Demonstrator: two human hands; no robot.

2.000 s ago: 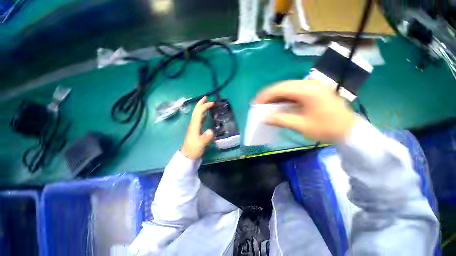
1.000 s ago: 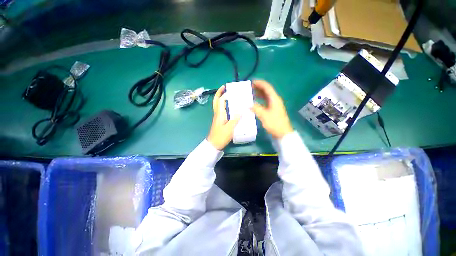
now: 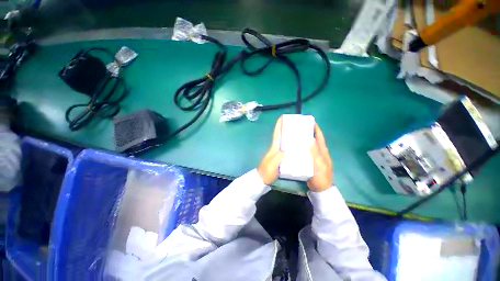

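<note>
A white bottom cover (image 3: 297,147) faces up between my hands at the bench's near edge. A thick black output cord (image 3: 299,90) runs out from its far end; the housing under the cover is hidden. My left hand (image 3: 271,159) grips the left side and my right hand (image 3: 322,163) grips the right side. The cord loops back on the bench, with an orange-yellow tie (image 3: 273,50) and a bagged connector (image 3: 241,111) at its end.
A black perforated housing (image 3: 137,130) and another dark corded unit (image 3: 85,73) lie left. The screw tray (image 3: 419,162) is right, crossed by the black screwdriver lead (image 3: 449,180). An orange electric screwdriver (image 3: 452,23) hangs upper right. Blue lined crates (image 3: 82,214) line the near edge.
Two seconds ago my right hand held the white cover apart from the black housing. Now the cover lies over it in both hands. The view has turned, and the screwdriver shows more.
</note>
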